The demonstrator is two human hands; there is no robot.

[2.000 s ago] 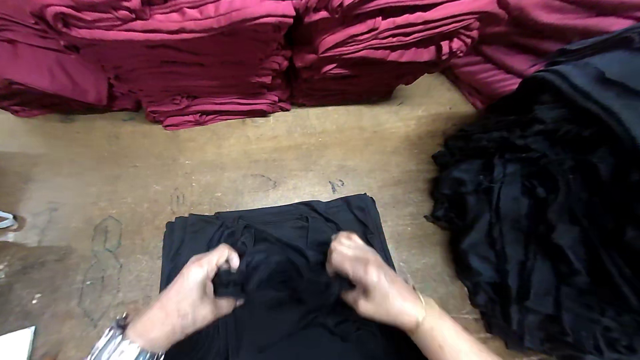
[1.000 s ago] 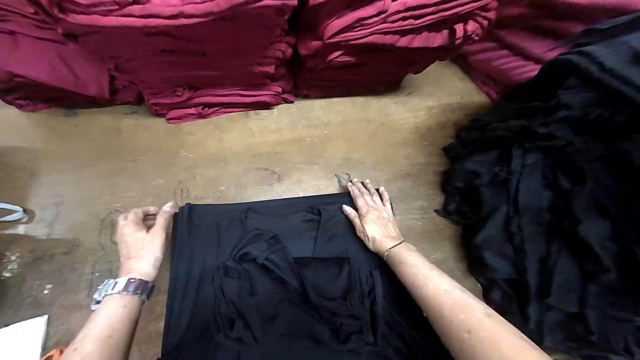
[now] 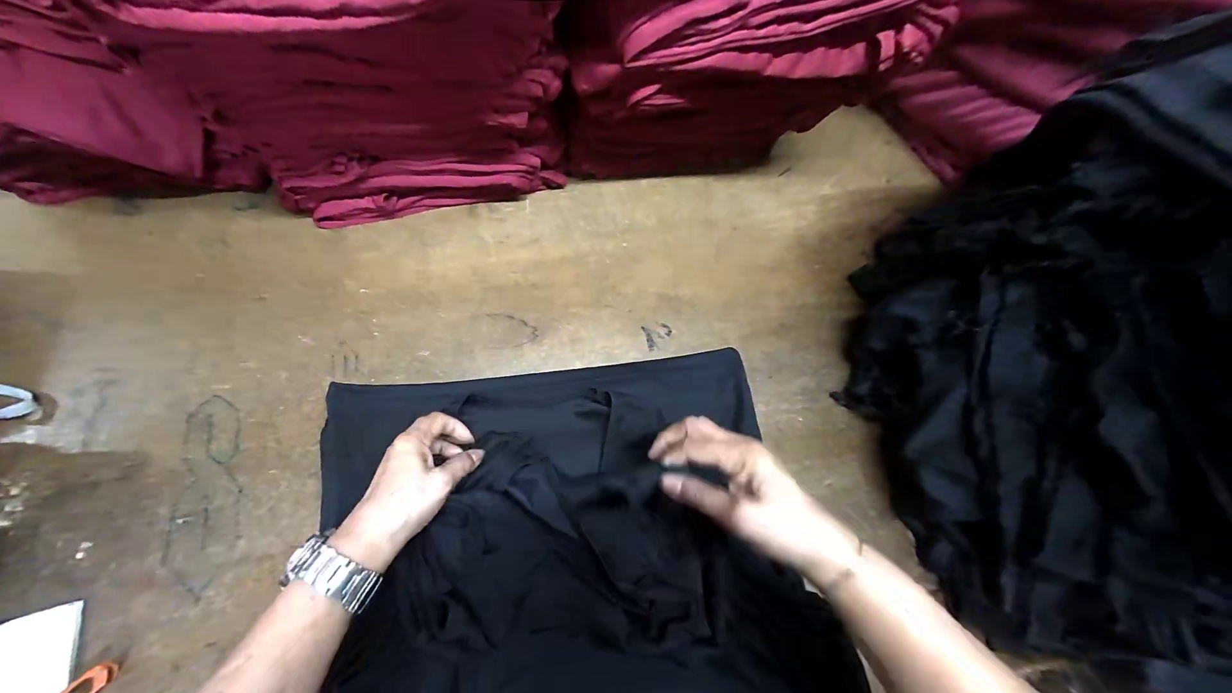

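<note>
A black fabric garment [image 3: 539,577] lies in loose folds on the wooden table, its far edge spread fairly flat. My left hand [image 3: 414,481], with a metal-band watch on the wrist, pinches the garment's folds between thumb and fingers. On the other side, my right hand [image 3: 736,481] grips the same cloth near its right edge, slightly blurred, thumb and fingers closed on a fold. A thin bracelet circles the right wrist. Between my hands some cloth is bunched and partly raised.
Stacks of folded maroon fabric [image 3: 385,106] line the table's far side. A large heap of black fabric [image 3: 1039,414] stands at the right. Pen marks show on the wooden table [image 3: 597,260]. At the lower left are white paper [image 3: 40,647] and an orange handle [image 3: 93,677].
Both hands have moved inward from the garment's far corners and now hold its folds. Two seconds ago they were also over its middle, and its far edge was less smooth.
</note>
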